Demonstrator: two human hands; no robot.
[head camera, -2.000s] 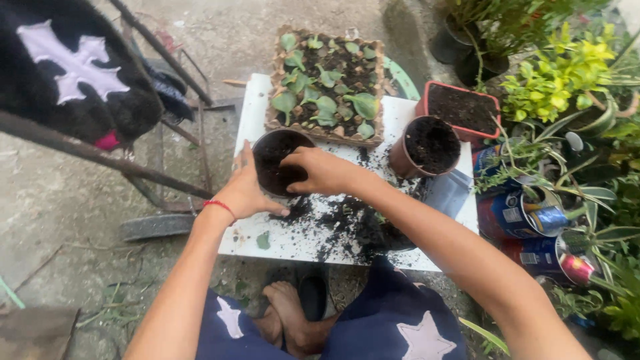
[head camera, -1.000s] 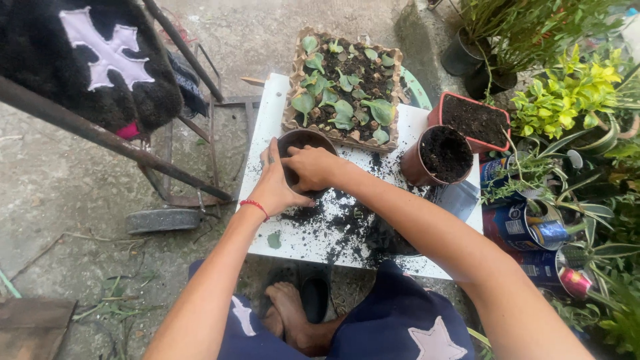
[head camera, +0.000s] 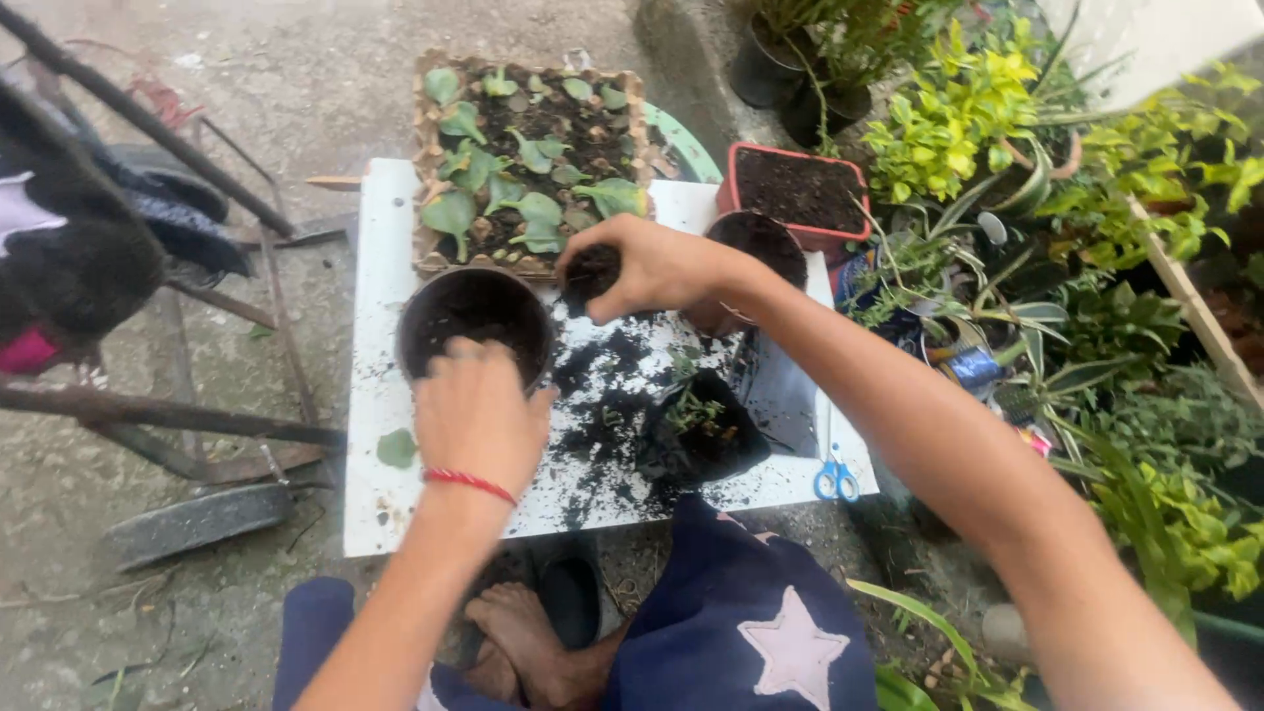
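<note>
A round brown plant pot (head camera: 476, 296) with soil inside stands at the left of the white board (head camera: 380, 504). My left hand (head camera: 479, 410) reaches over its near rim; the fingertips are blurred and partly hidden. To the pot's right, my right hand (head camera: 642, 267) is closed around a clump of dark soil (head camera: 591, 272), beside the egg-carton tray of leaf cuttings (head camera: 430, 222). Behind my right wrist is a brown pot of soil (head camera: 755, 247), partly covered by the arm. A black plastic bag with a small plant (head camera: 703, 425) sits near the board's front edge, amid spilled soil.
A red rectangular pot (head camera: 800, 193) of soil stands at the back right. Blue-handled scissors (head camera: 836, 481) lie at the right front corner, and a loose leaf (head camera: 397, 448) at the left. A rusty metal frame (head camera: 267, 326) is on the left; potted plants crowd the right.
My right hand has come out of the round pot and moved right, now with soil in it. My left hand has shifted from the pot's left side to its near rim.
</note>
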